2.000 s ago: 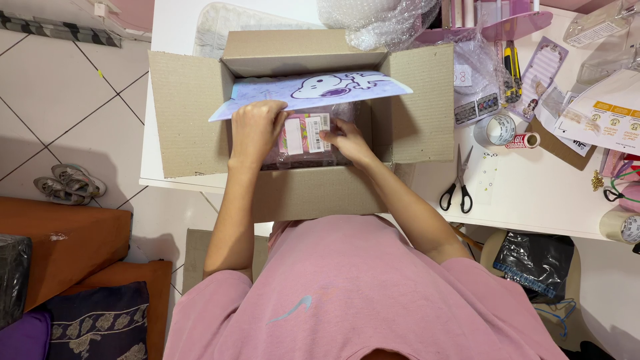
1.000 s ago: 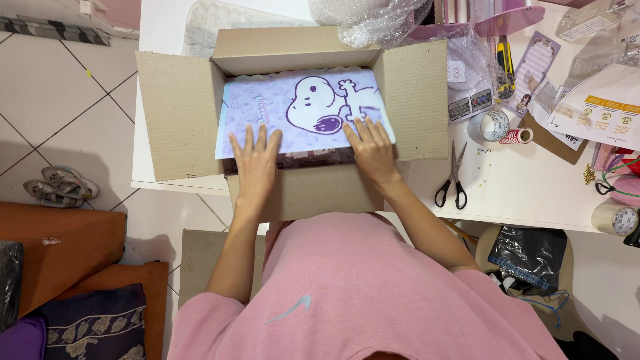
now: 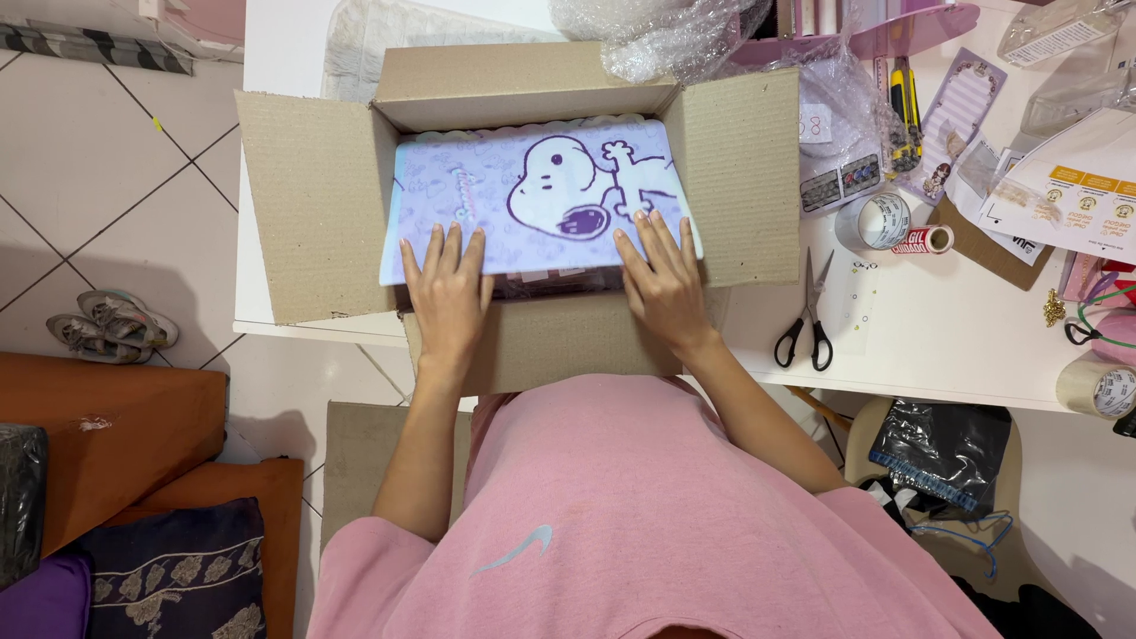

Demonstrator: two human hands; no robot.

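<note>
An open cardboard box (image 3: 741,177) stands on the white table with its flaps folded outward. Across its opening lies a flat lilac sheet or folder (image 3: 461,204) printed with a white cartoon dog. My left hand (image 3: 446,293) rests, fingers spread, on the near left edge of the lilac piece. On its near right edge lie the fingertips of my right hand (image 3: 661,284), palm down. Below the near edge, a strip of plastic-wrapped contents (image 3: 559,282) shows inside the box; the rest of them is hidden.
Black-handled scissors (image 3: 809,315) lie right of the box, with a clear tape roll (image 3: 874,221), a red-and-white label roll (image 3: 923,240) and a yellow cutter (image 3: 904,115) beyond. Bubble wrap (image 3: 661,35) touches the back flap. Papers (image 3: 1069,186) cover the table's right side.
The lilac piece, tilted up over the wrapped contents two seconds ago, now lies flat across the opening. Both hands have moved from beneath it onto its near edge.
</note>
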